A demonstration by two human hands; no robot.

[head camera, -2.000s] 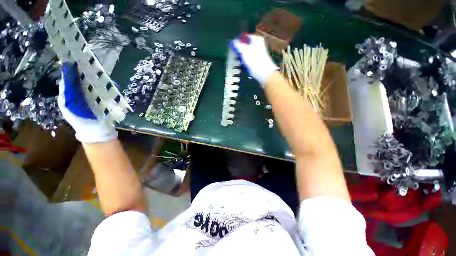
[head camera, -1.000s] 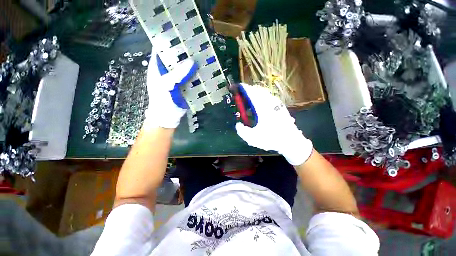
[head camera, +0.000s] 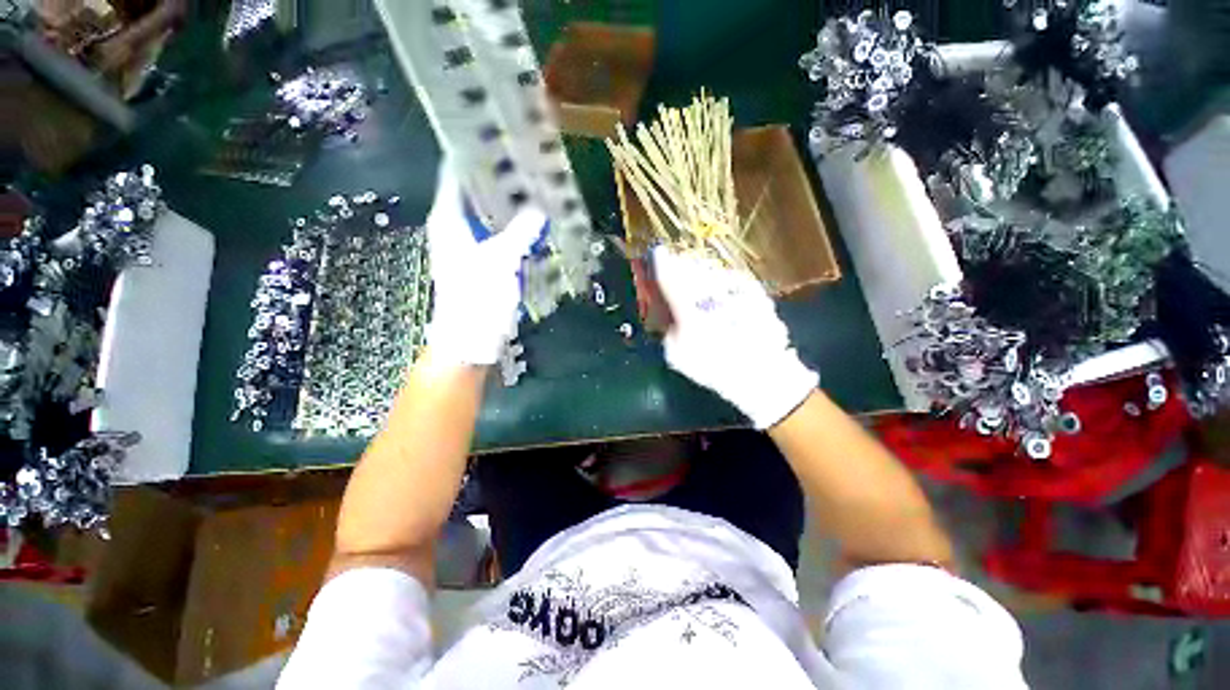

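A pale board panel [head camera: 492, 115] with rows of dark slots stands tilted above the bench and looks blurred. My left hand [head camera: 479, 276], in a white and blue glove, grips its lower left part. My right hand [head camera: 728, 324], gloved, is closed around red-handled nippers [head camera: 650, 286], just right of the panel's lower end. The nippers' tips are blurred, and I cannot tell whether they touch the panel. A cut strip [head camera: 513, 361] shows in part on the green surface beneath my left hand and the panel.
Stacked boards [head camera: 362, 330] lie left, with ring-ended loose parts [head camera: 274, 324] beside them. The tie carton [head camera: 796, 216] holds cream ties [head camera: 695, 169]; a small carton [head camera: 598, 74] is behind. White trays with finished bunches stand left [head camera: 162, 351] and right [head camera: 884, 256].
Since two seconds ago, my right hand has left the laid strip and come beside the panel with the nippers. My left hand has brought the panel inward. Over the last second, the panel has tilted slightly.
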